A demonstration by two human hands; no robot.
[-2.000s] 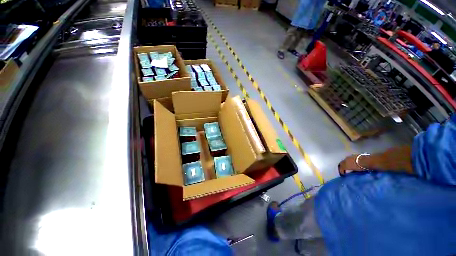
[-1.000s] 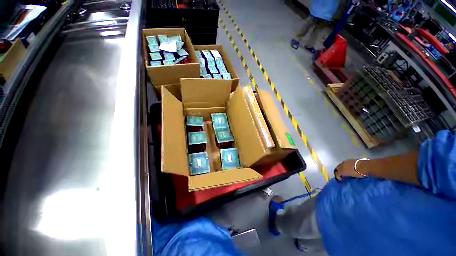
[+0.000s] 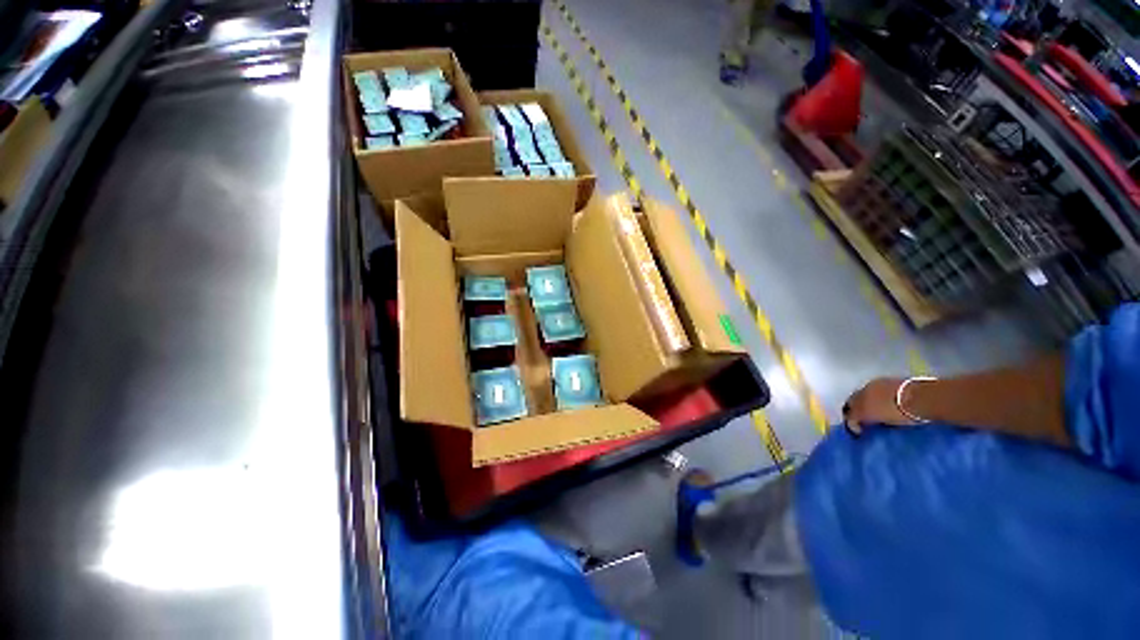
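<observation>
An open brown carton (image 3: pixel 563 440) stands in a black tote (image 3: pixel 598 465) with red inside. It holds several teal-topped units (image 3: pixel 576 379) in two rows, with a cardboard divider (image 3: pixel 533 363) between them. Its flaps stand up or splay outward. Folded or flat cardboard (image 3: pixel 700 281) leans at its right side. Neither my left hand nor my right hand is in view. Blue cloth (image 3: pixel 500 588), seemingly my own clothing or sleeve, shows at the bottom edge.
Two cartons (image 3: pixel 431 163) of teal-topped units stand behind. A shiny metal conveyor (image 3: pixel 188 325) runs along the left. Another person's hand (image 3: pixel 875 403), blue garment and foot are close at right. A red pallet jack (image 3: pixel 831 98) and a pallet (image 3: pixel 875 250) lie beyond the floor tape.
The view has shifted, so the cartons sit slightly higher in it. The distant person is now mostly cut off at the top. The units in the open carton look unchanged.
</observation>
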